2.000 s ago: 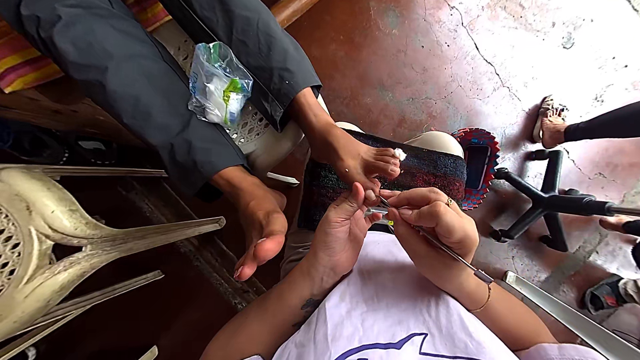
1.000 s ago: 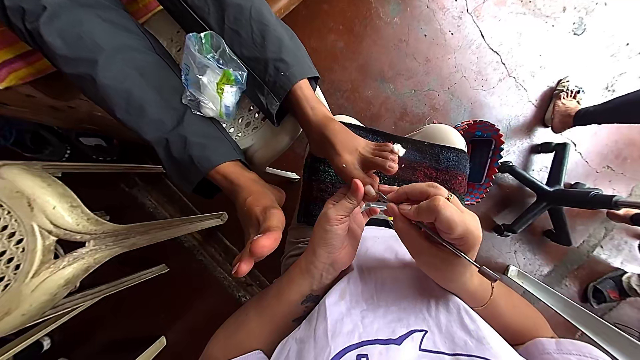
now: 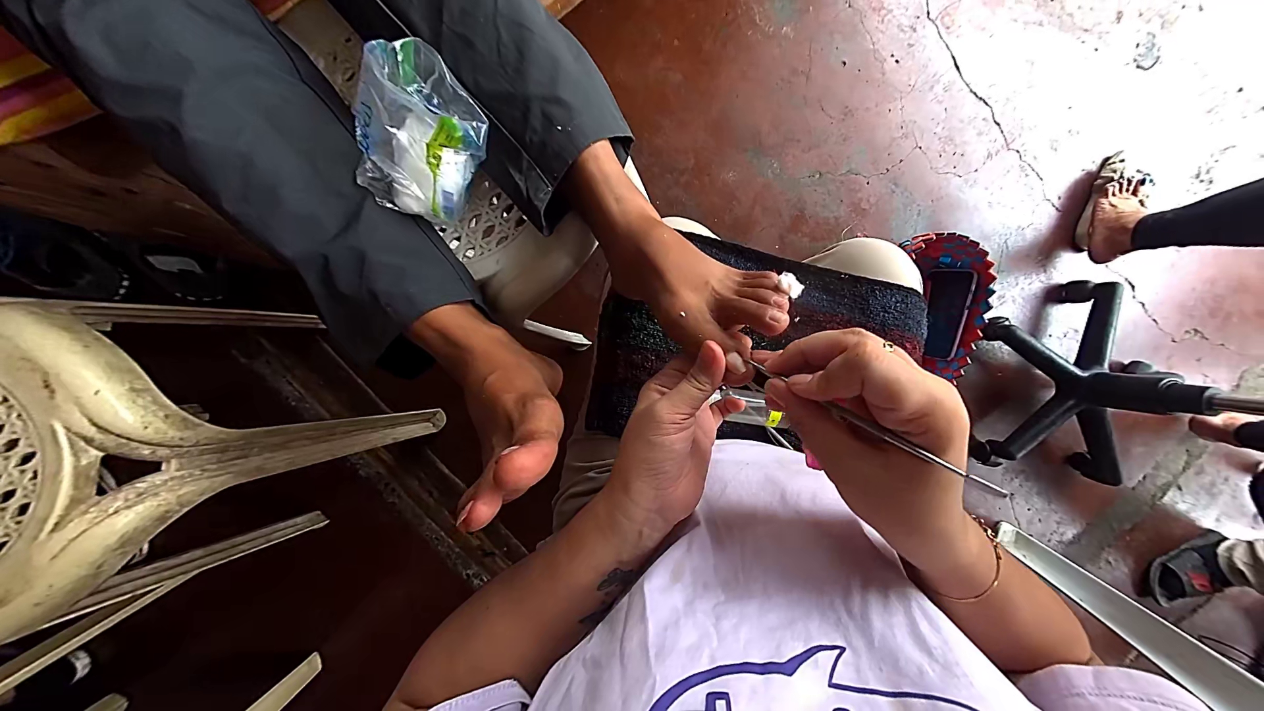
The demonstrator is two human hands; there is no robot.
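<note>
Another person's foot (image 3: 691, 281) rests on a dark striped towel (image 3: 849, 306) over my lap, with a white cotton wad (image 3: 790, 285) at its smaller toes. My left hand (image 3: 671, 425) holds the big toe (image 3: 736, 360) between thumb and fingers. Pinched in my right hand (image 3: 879, 415) is a thin metal tool (image 3: 918, 452), its tip at the big toenail. A clear item with a yellow-green mark (image 3: 760, 409) lies between my hands; what holds it is hidden. The person's other foot (image 3: 513, 434) hangs to the left of my left hand.
A clear plastic bag (image 3: 420, 133) with packets lies by the person's trousers. A white plastic chair (image 3: 89, 474) is at left. A phone (image 3: 950, 314) lies on a red and blue woven mat (image 3: 913, 247). At right are a black wheeled chair base (image 3: 1086, 380) and other people's feet (image 3: 1116, 212).
Both hands stay at the big toe, and the metal tool remains in my right hand. The tool's shaft shows at a slightly different angle.
</note>
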